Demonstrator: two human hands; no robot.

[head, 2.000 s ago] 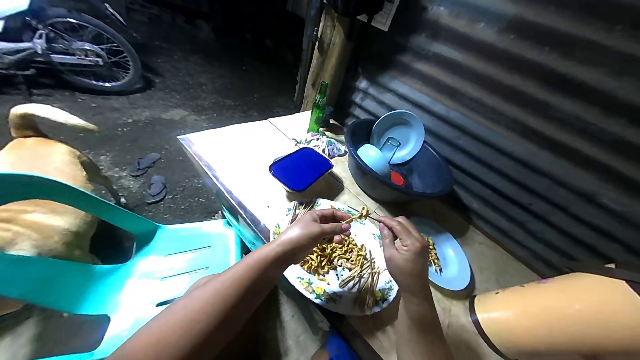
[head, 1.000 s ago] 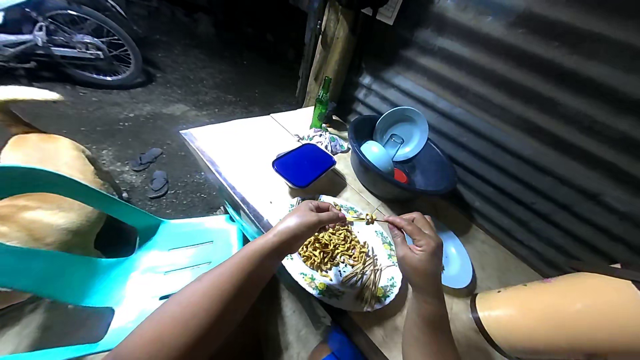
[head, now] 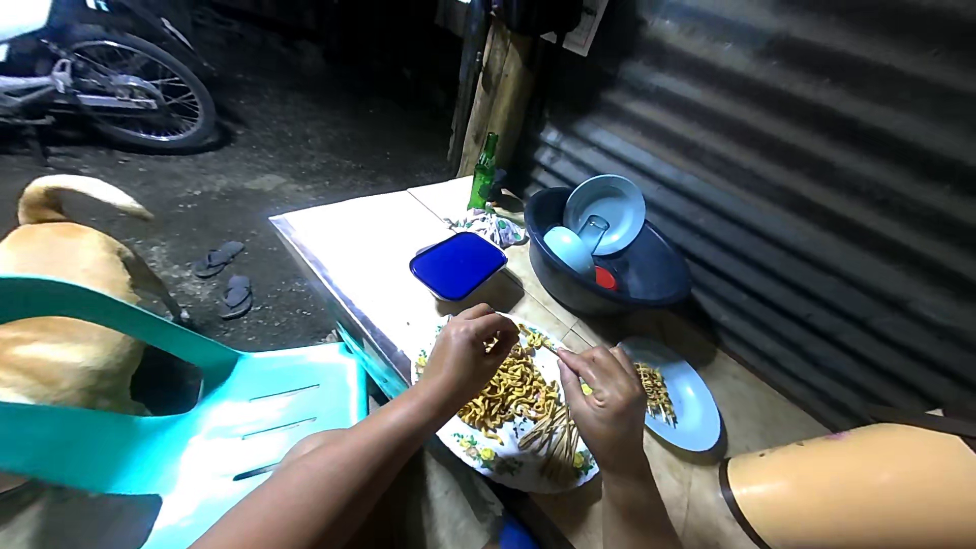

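Note:
A white plate with a floral rim [head: 496, 461] carries a heap of yellowish-brown curled food pieces [head: 509, 393] and a bundle of thin wooden skewers [head: 555, 438]. Above the plate's left part, my left hand [head: 474, 343] has its fingers pinched close to the food on a skewer; whether it grips a piece cannot be told. My right hand [head: 606, 393] pinches the near end of that skewer [head: 545, 341], which has food threaded on it, over the plate's right side. Filled skewers [head: 656, 393] lie on a light blue oval plate [head: 698, 415] just right of my right hand.
On the tiled table stand a blue-lidded container [head: 459, 265], a green bottle [head: 483, 171], a crumpled cloth [head: 490, 227] and a dark basin [head: 648, 267] holding dishes. A turquoise plastic chair [head: 297, 412] and a dog [head: 69, 267] are at left. A corrugated metal wall [head: 801, 191] borders the right side.
My left hand's fingers have curled in more, and the skewer in my right hand now tilts instead of lying nearly level.

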